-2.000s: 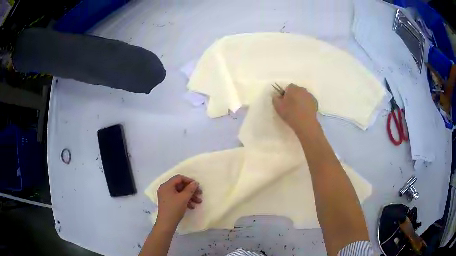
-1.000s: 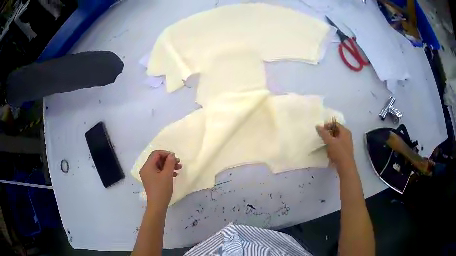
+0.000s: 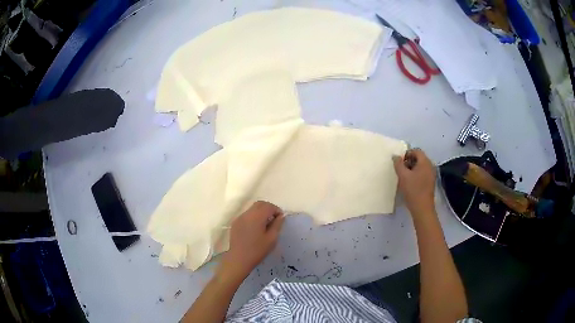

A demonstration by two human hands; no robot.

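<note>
A cream cut panel (image 3: 340, 176) lies spread on the table, its left part folded over and its lower left edge crumpled. More cream fabric (image 3: 284, 44) lies behind it. A thin white strip (image 3: 126, 234) enters from the left, crosses the phone and runs to my left hand (image 3: 252, 234). My left hand's fingers are closed at the panel's lower inner edge, with the strip in them. My right hand (image 3: 417, 180) pinches the panel's upper right corner. A small dark thing shows between its fingers; I cannot tell its shape.
The iron (image 3: 482, 199) stands right of my right hand, with a silver clip (image 3: 473, 132) above it. Red-handled scissors (image 3: 413, 60) and white paper pieces (image 3: 457, 53) lie upper right. A black phone (image 3: 115, 211), a thin loop (image 3: 72, 227) and a dark pad (image 3: 63, 120) are left.
My left hand has moved right along the panel's lower edge, and the white strip now shows across the phone. My right hand has gone from the upper fabric to the lower panel's right corner.
</note>
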